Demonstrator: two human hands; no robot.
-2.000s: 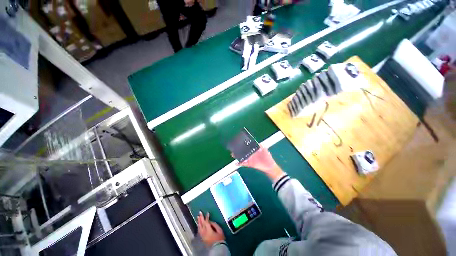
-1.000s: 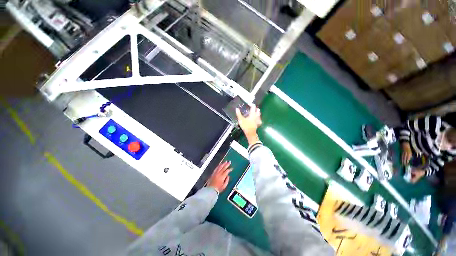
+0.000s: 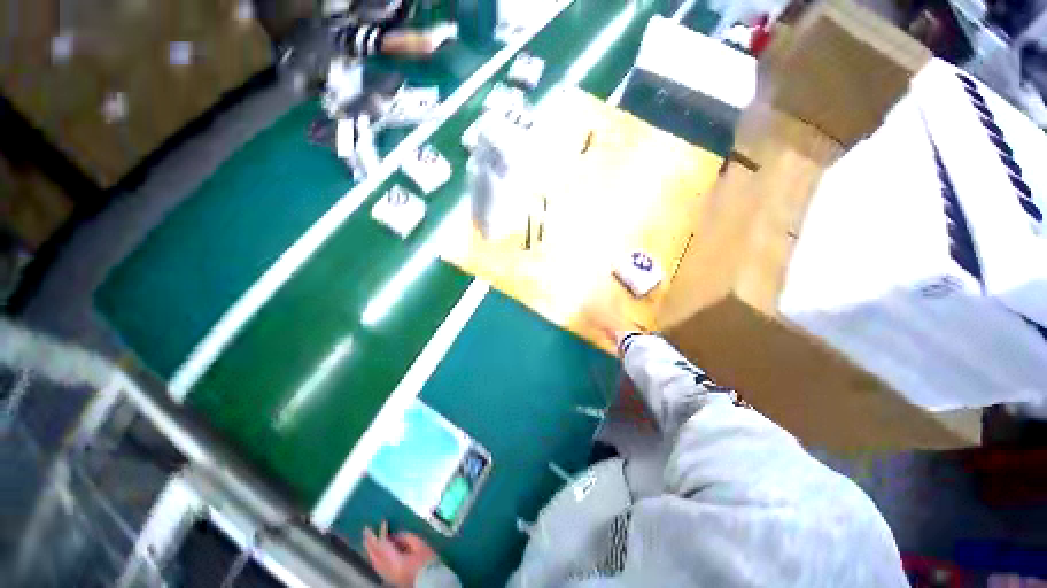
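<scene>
The digital scale lies on the green bench, its pale plate bare and its display glowing green. My left hand rests just below the scale with fingers apart, holding nothing. My right hand, small and blurred, is over the front edge of the wooden board, with no box visible in it. A small white box with a round dark logo lies on the board beyond that hand, apart from it. A pale, washed-out row of boxes stands at the board's left side.
Spaced white boxes sit on the green conveyor. Brown cartons and a large white stack stand right of the board. The blurred machine frame is at lower left. Another person's hand shows at the top.
The view has swung right, away from the machine. My right hand has gone from the machine's edge, where it held a dark box, to the board without that box. My left hand stays near the scale.
</scene>
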